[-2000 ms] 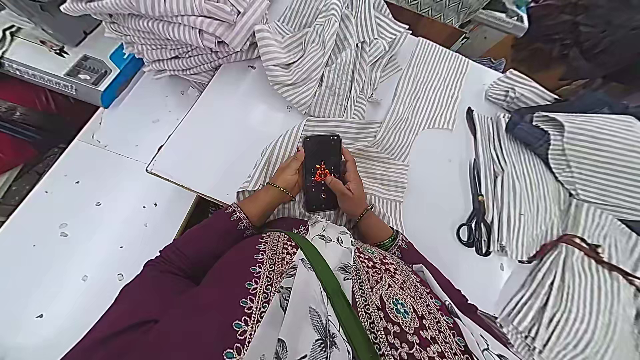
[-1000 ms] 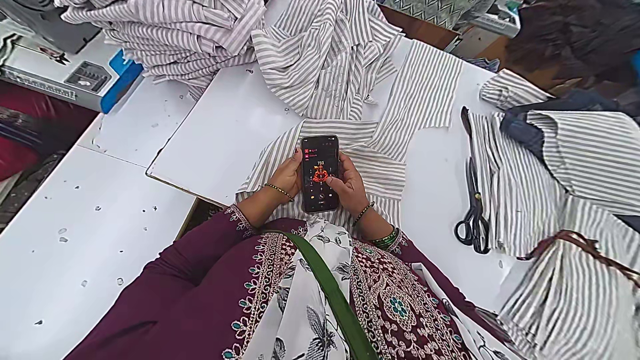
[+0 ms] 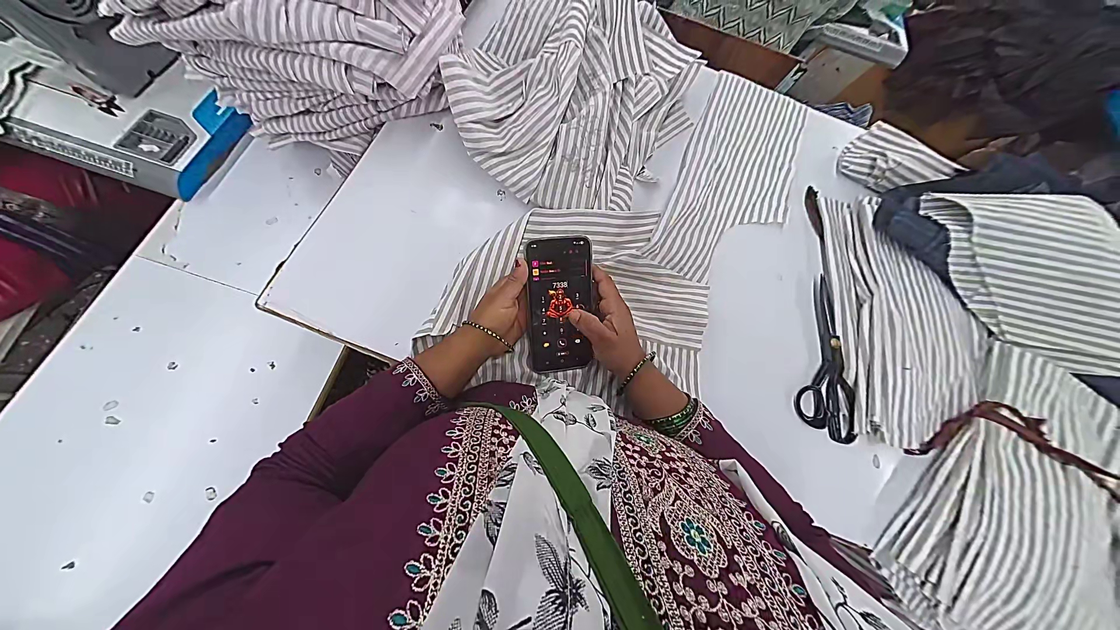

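Observation:
A black smartphone [image 3: 560,337] with a lit number keypad on its dark screen is held upright in both hands near my body. My left hand [image 3: 505,308] grips its left edge. My right hand [image 3: 612,328] holds its right edge, with the thumb on the screen. Under the hands and phone lies a striped grey and white fabric piece [image 3: 669,306] on the white table [image 3: 394,227]. Black-handled scissors [image 3: 829,367] lie to the right, beside folded striped fabric [image 3: 919,341].
Heaped striped fabric [image 3: 560,114] and a piled stack [image 3: 306,61] stand at the back. A striped bundle tied with a dark red strip [image 3: 1006,516] sits at the right. A sewing machine bed [image 3: 96,131] is at the upper left.
Digits now show above the keypad on the phone screen, and the right thumb has shifted slightly over it. Both hands still hold the phone in about the same place.

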